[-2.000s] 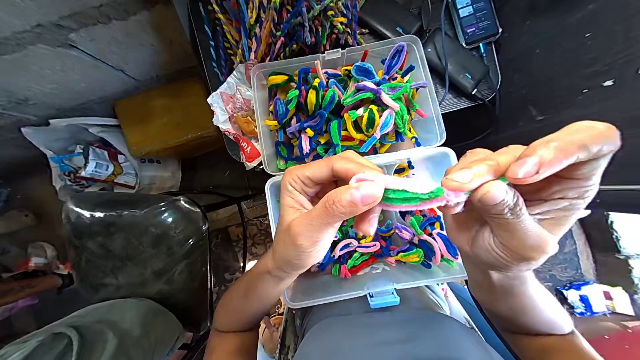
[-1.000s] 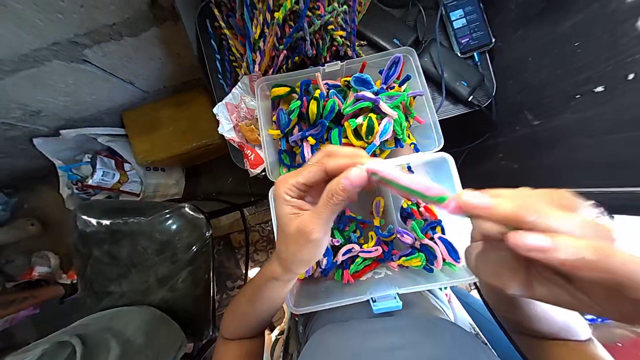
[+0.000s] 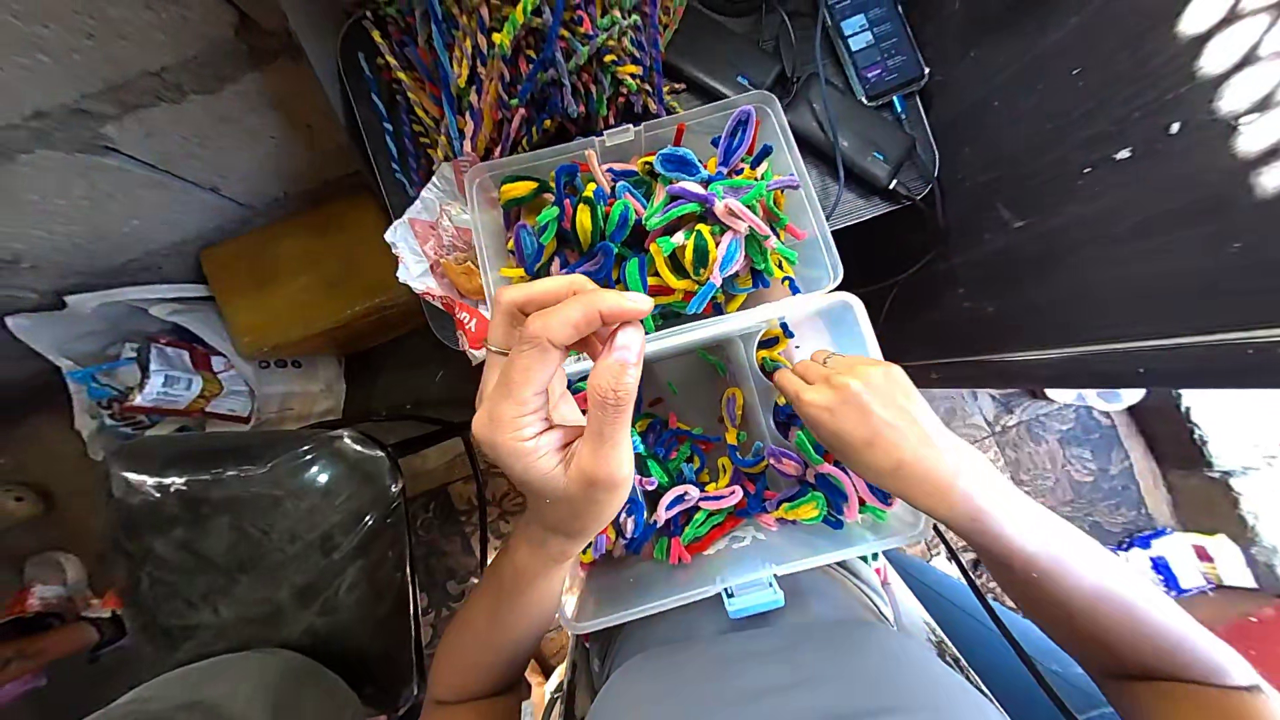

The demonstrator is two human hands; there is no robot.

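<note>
My left hand is raised over the left part of the near half of a clear plastic case, thumb near the bent fingers; I cannot tell whether a small piece is between them. My right hand reaches into the right compartment of that half, its fingertips at a yellow and blue fuzzy strand; whether they grip it is hidden. Looped, fuzzy pipe-cleaner-like pieces in many colours lie in the near half. The case's far half is heaped with more such loops.
Long twisted fuzzy strands lie behind the case. Right of them are a phone with a cable and black power banks. A crumpled wrapper touches the case's left side. A black padded seat and a yellowish block are at left.
The pink and green fuzzy strip held between both hands earlier is no longer seen there. My right hand has moved away from my left and down to the case's right compartment.
</note>
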